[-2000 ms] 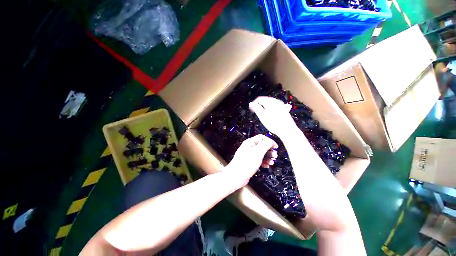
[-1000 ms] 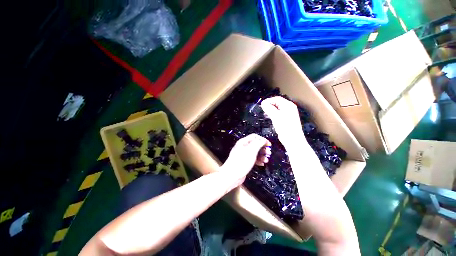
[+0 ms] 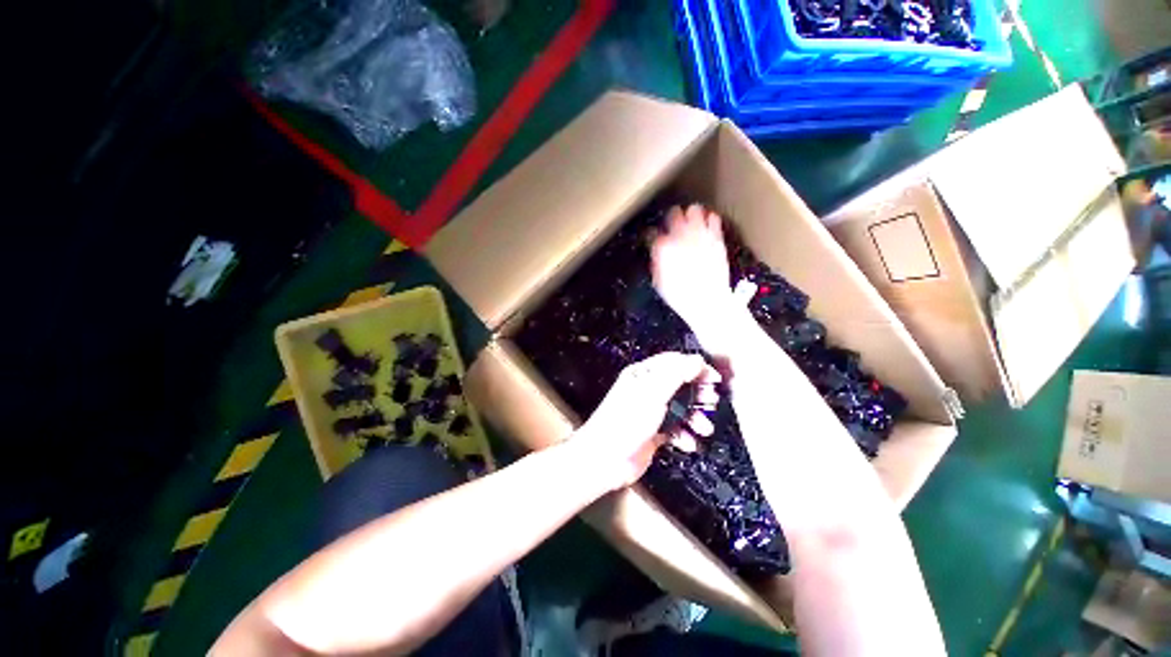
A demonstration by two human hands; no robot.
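Observation:
An open cardboard box (image 3: 578,205) full of small black plastic parts (image 3: 719,494) stands in front of me. My left hand (image 3: 649,413) is over the box's near side, fingers curled around what looks like a dark part. My right hand (image 3: 693,257) lies on the heap near the far corner, fingers spread and pointing away; its fingertips are partly lost among the parts. A shallow yellow tray (image 3: 298,385) at the left holds scattered black parts.
Stacked blue crates (image 3: 835,64) stand beyond the box, the top one holding black parts. A second carton (image 3: 957,289) is on the right, a smaller one (image 3: 1117,436) farther right. A clear plastic bag (image 3: 372,77) lies upper left. My knee (image 3: 398,501) overlaps the tray's near edge.
My right hand has moved farther into the box, towards its far corner, and its fingers have opened from a pinch. My left hand has stayed nearly in place, still curled.

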